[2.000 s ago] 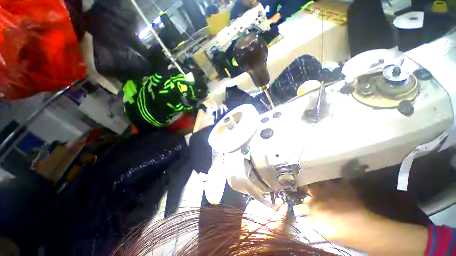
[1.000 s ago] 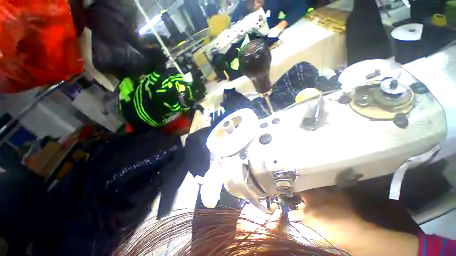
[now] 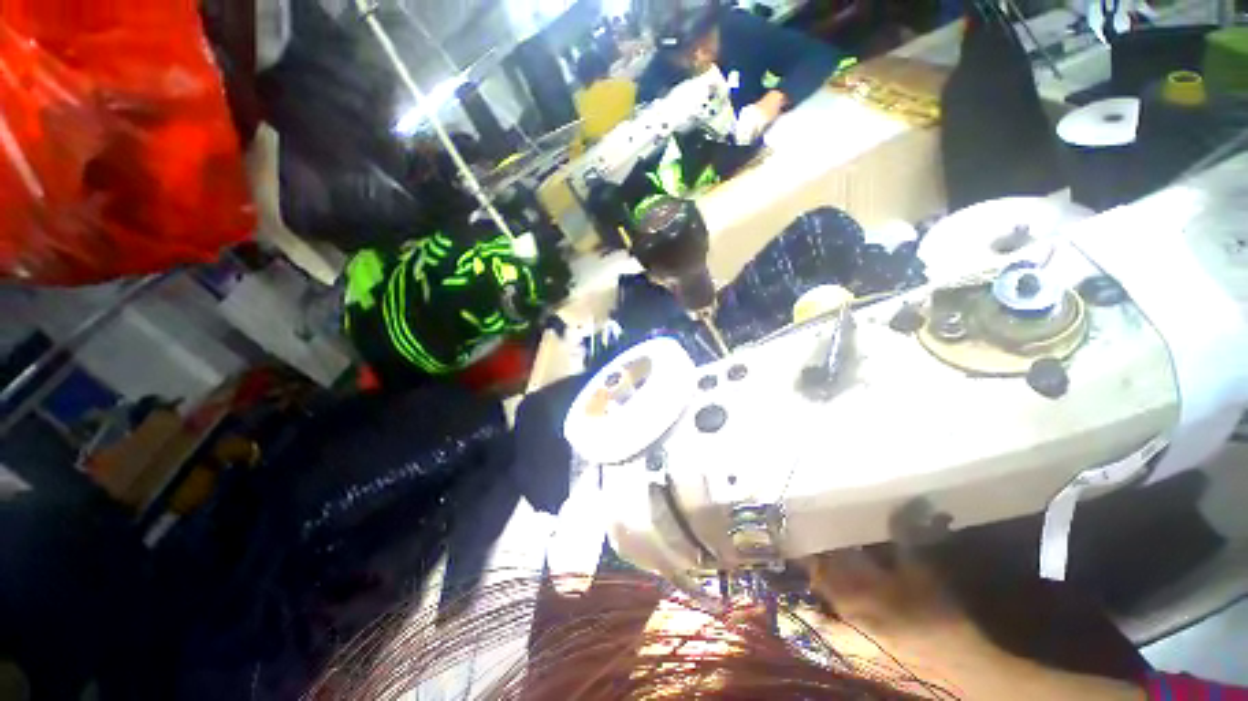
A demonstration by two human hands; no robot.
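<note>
The cream sewing machine [image 3: 876, 438] fills the right side, with a white ring-shaped disc [image 3: 630, 400] on its left end. My right hand [image 3: 910, 623] is beside the needle area [image 3: 746, 578], partly under the machine arm; its fingertips are hidden. My left hand [image 3: 684, 627] is at the needle's left, overexposed and largely covered by strands of hair. Dark cloth [image 3: 1020, 582] lies under the machine arm, and another dark strip lies left of the needle. What the fingers grip cannot be seen.
Dark cloth with sparkling specks [image 3: 370, 493] is heaped at left. A red plastic bag [image 3: 117, 144] hangs upper left beside a black bag [image 3: 335, 137]. A black bundle with neon green stripes [image 3: 445, 301] lies behind. A person [image 3: 753, 62] sits at a machine opposite. A white strip [image 3: 1061, 527] hangs from the arm.
The view has shifted, so the machine sits lower and further left, and the person opposite shows more. Both hands remain near the needle; hair covers more of them.
</note>
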